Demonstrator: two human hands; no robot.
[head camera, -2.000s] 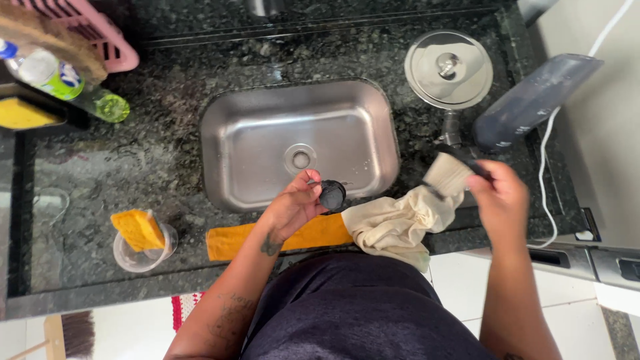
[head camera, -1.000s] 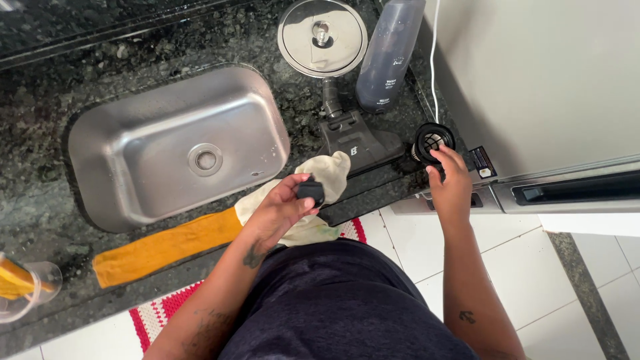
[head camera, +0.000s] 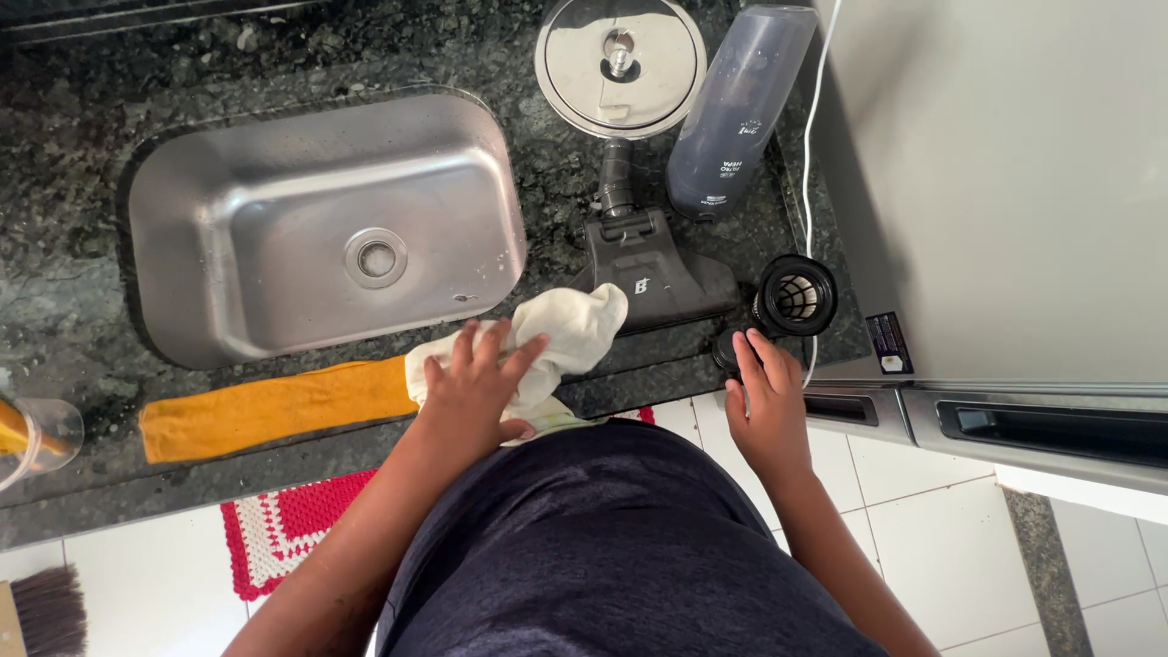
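Observation:
My left hand (head camera: 474, 388) rests with spread fingers on a bunched cream cloth (head camera: 570, 333) at the counter's front edge. At the right, my right hand (head camera: 766, 401) has its fingertips on a small black round part (head camera: 726, 350), partly hidden by the fingers. Just behind that part stands a black-rimmed vacuum filter (head camera: 796, 297), its pleats showing inside a cage. A dark vacuum floor head (head camera: 652, 274) lies between the cloth and the filter. Behind it is a grey translucent vacuum body section (head camera: 744, 114), lying on the granite.
A steel sink (head camera: 328, 228) is set in the granite counter. An orange cloth (head camera: 274, 411) lies along the front edge, near a clear plastic cup (head camera: 64, 438). A round steel lid (head camera: 620, 64) lies at the back. A white cord (head camera: 808, 155) runs beside the refrigerator (head camera: 1022, 228).
The filter, held in my right hand two seconds ago, now stands on the counter. The small black part has gone from my left hand to the counter under my right fingers. The view has swung right.

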